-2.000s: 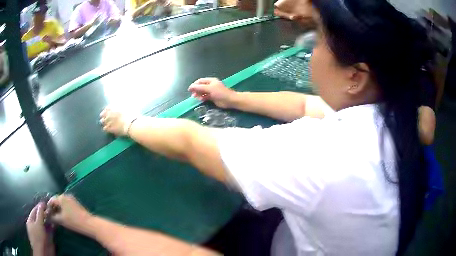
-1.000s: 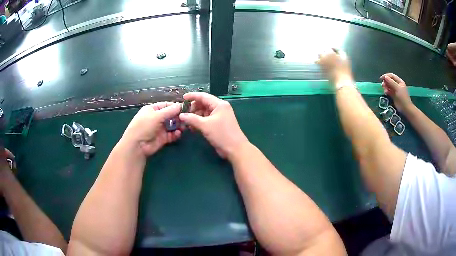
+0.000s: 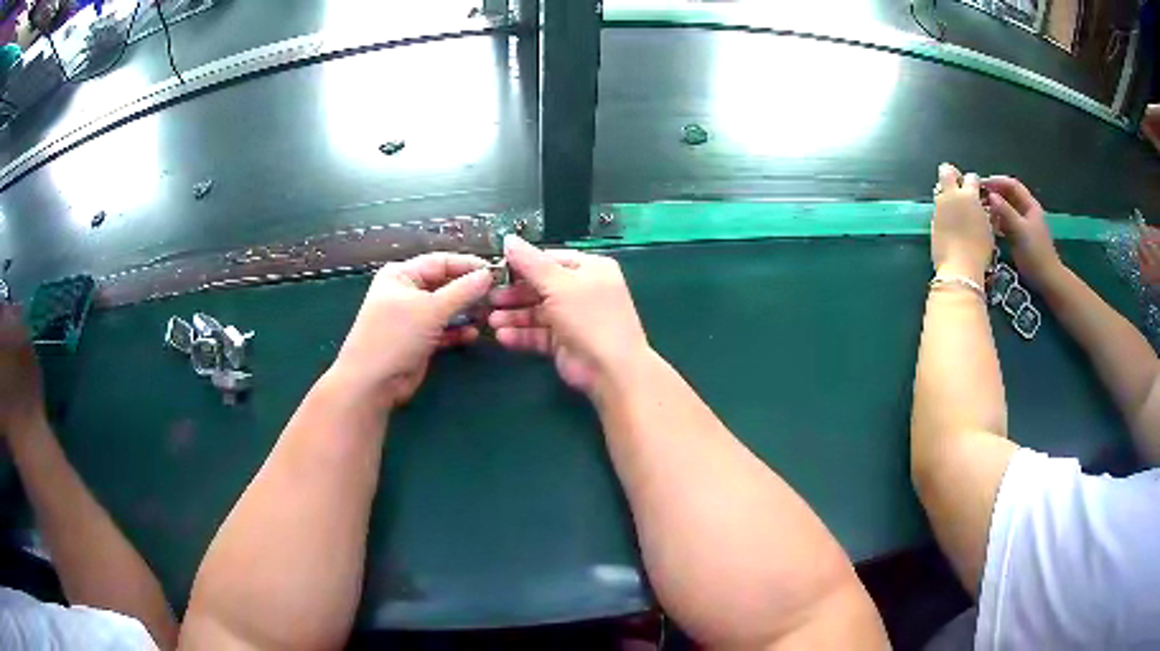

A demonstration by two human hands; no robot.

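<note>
My left hand [image 3: 420, 312] and my right hand [image 3: 557, 303] are bare and meet above the dark green bench, near its far edge. Between their fingertips is a small dark unit with a pale edge [image 3: 500, 271]; both hands grip it, and the fingers hide most of it. A bluish bit [image 3: 463, 322] shows at my left fingers; I cannot tell what it is. A little pile of silver-white square cases [image 3: 210, 354] lies on the bench to the left of my left forearm.
A dark conveyor belt [image 3: 662, 83] with small spaced units [image 3: 392, 148] runs beyond the bench. A green post [image 3: 567, 121] stands at its edge. A neighbour's hands [image 3: 963, 229] are at right beside square cases [image 3: 1015, 305]. A green tray [image 3: 60, 309] and another arm are at left.
The view has swung from the right neighbour to my own hands. Since one second ago my fingers have closed around the unit, and the neighbour's hand has come back from the belt.
</note>
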